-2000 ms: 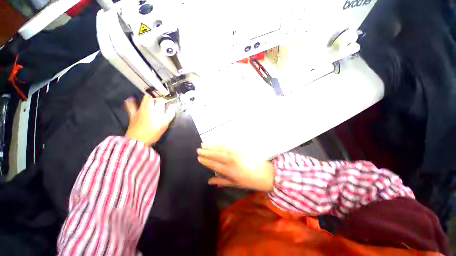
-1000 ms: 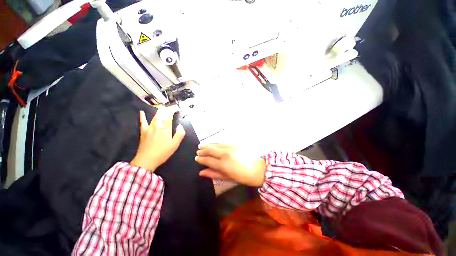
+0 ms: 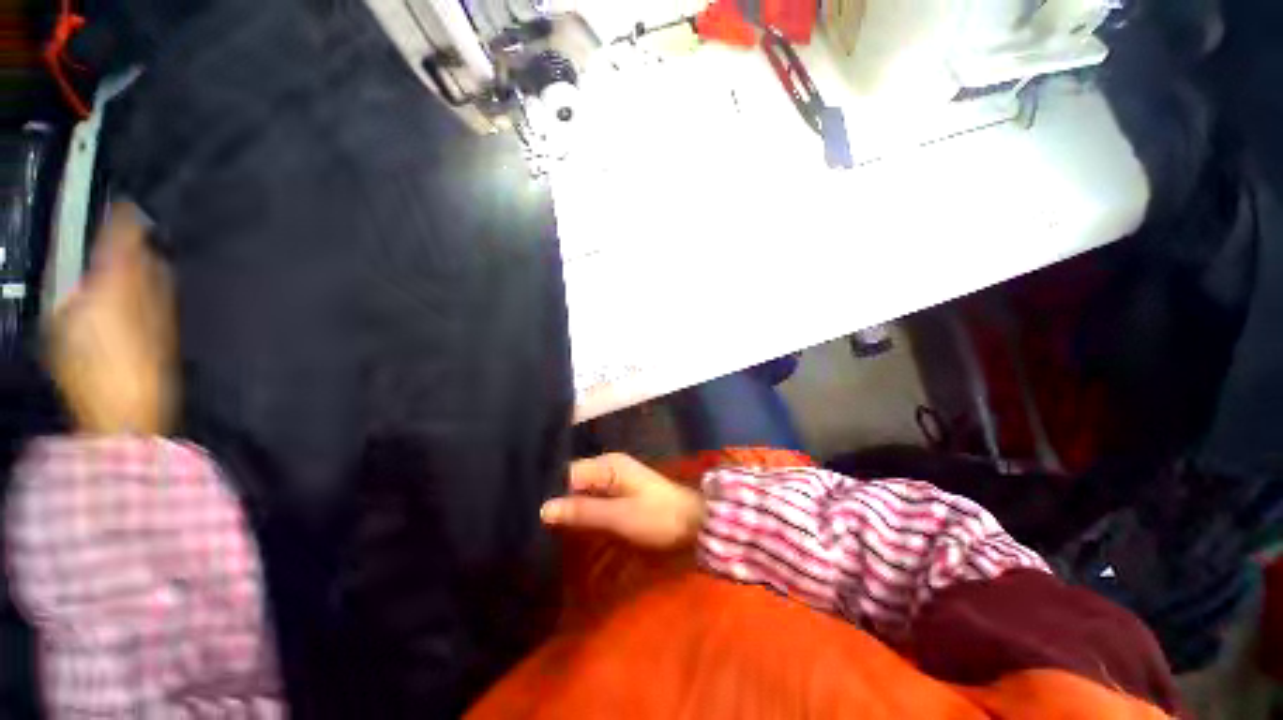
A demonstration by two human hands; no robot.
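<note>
The black garment point(image 3: 380, 281) lies over the left side of the table and hangs down to the lap. Its right edge runs down from the presser foot and needle area point(image 3: 538, 134) along the white table top point(image 3: 732, 260). My left hand point(image 3: 120, 331) is blurred at the far left, over the garment's left side; whether it grips cloth cannot be told. My right hand point(image 3: 626, 504) is at the garment's right edge, below the table's front edge, thumb and fingers near the cloth; its grip on the edge is unclear.
Slim dark and red snips point(image 3: 805, 87) lie under the arm of the white sewing machine point(image 3: 929, 42). An orange-red cord point(image 3: 64, 56) is at the upper left. Black cloth point(image 3: 1182, 211) hangs at the right. Orange clothing point(image 3: 704, 640) covers the wearer's lap.
The view has shifted down, so the machine sits higher. My left hand has left the needle area and moved far left. My right hand has moved down, off the table's front edge.
</note>
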